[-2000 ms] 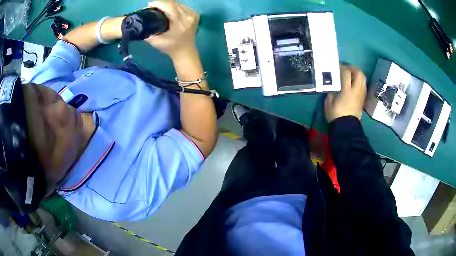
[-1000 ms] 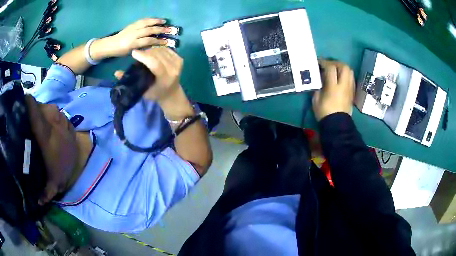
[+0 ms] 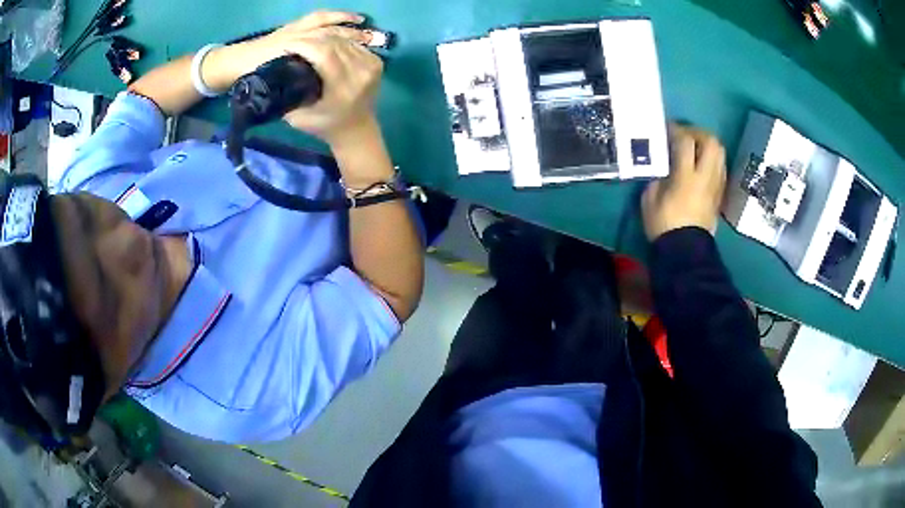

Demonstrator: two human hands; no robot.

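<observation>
A white feeder (image 3: 640, 99) with a dark windowed top stands on the green bench mat, its stepped front towards the left. Glittering grains lie in its dark hopper (image 3: 587, 129), and the silver pick-up head (image 3: 483, 111) sits on the low ledge. My right hand (image 3: 685, 184), bare with a black sleeve, rests at the feeder's right side by the black switch (image 3: 640, 151). Its fingers are curled; whether they hold anything is hidden. A dark cord runs off the bench beside the hand. My left hand is not in view.
A second feeder (image 3: 814, 213) stands at the right. At the left, a person in light blue (image 3: 268, 327) holds a thick black corded tool (image 3: 276, 89) beside a cable connector (image 3: 377, 39). Black cable assemblies (image 3: 124, 58) lie at the upper left. White box (image 3: 826, 377) below the bench.
The whole view has shifted, so the bench things appear further right than a second ago. The other person's tool has tilted and sits nearer the connector. My right hand stays beside the feeder.
</observation>
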